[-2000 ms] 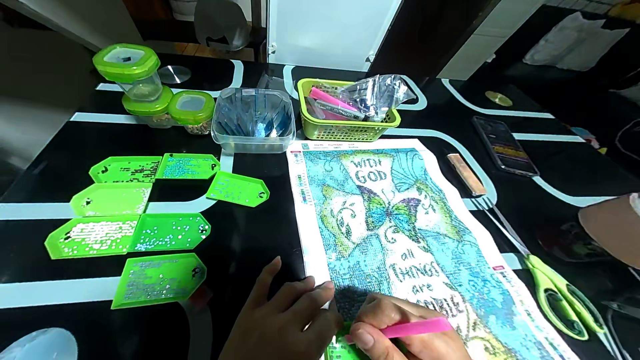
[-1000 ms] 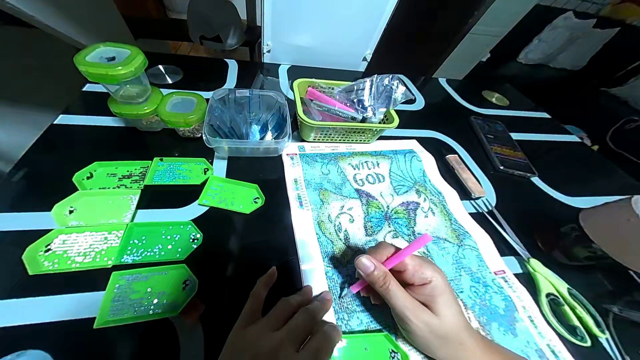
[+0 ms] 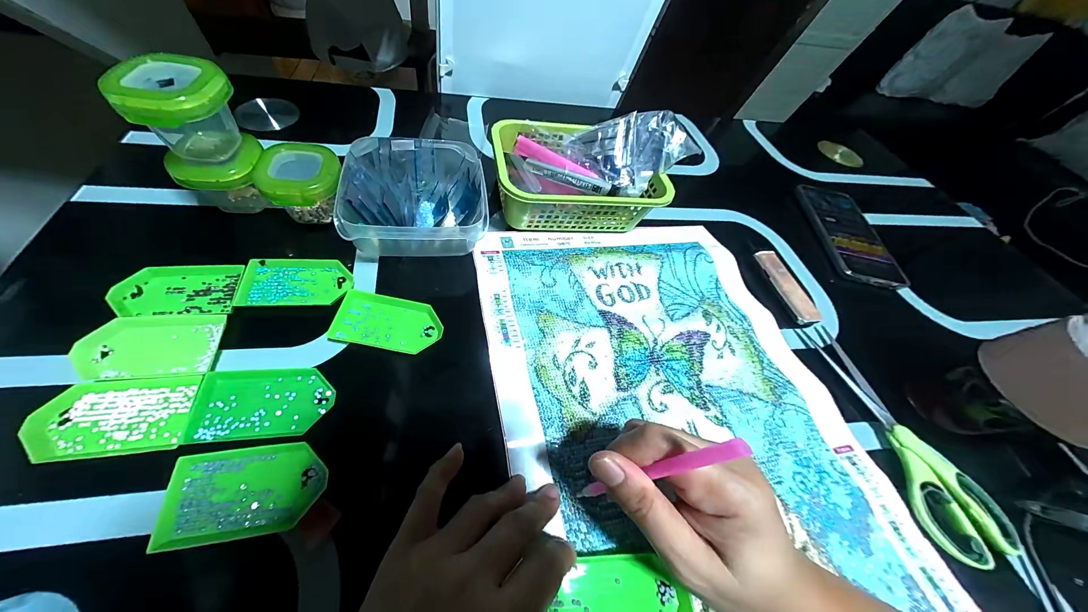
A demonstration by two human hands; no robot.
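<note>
My right hand (image 3: 705, 501) grips a pink diamond-painting pen (image 3: 697, 459), its tip at the lower left part of a diamond-painting canvas (image 3: 629, 357) with a butterfly and lettering. My left hand (image 3: 484, 535) rests with fingers spread at the canvas's left edge and holds nothing. A green bead tray (image 3: 620, 582) lies on the canvas's lower end, between my hands and partly hidden by them. Several more green trays (image 3: 255, 404) with small beads lie on the black table to the left.
Behind the canvas stand a clear plastic container (image 3: 412, 238) of packets and a green basket (image 3: 569, 212) with pens and a plastic bag. Lidded jars (image 3: 297, 174) stand at the back left. On the right lie a smartphone (image 3: 852, 234), a small tan block (image 3: 786, 287) and green-handled scissors (image 3: 952, 493).
Two seconds ago my right hand was low, with the pen at the tray; it went up onto the canvas, and the pen tip has since moved a little lower. My left hand stays near the canvas's edge.
</note>
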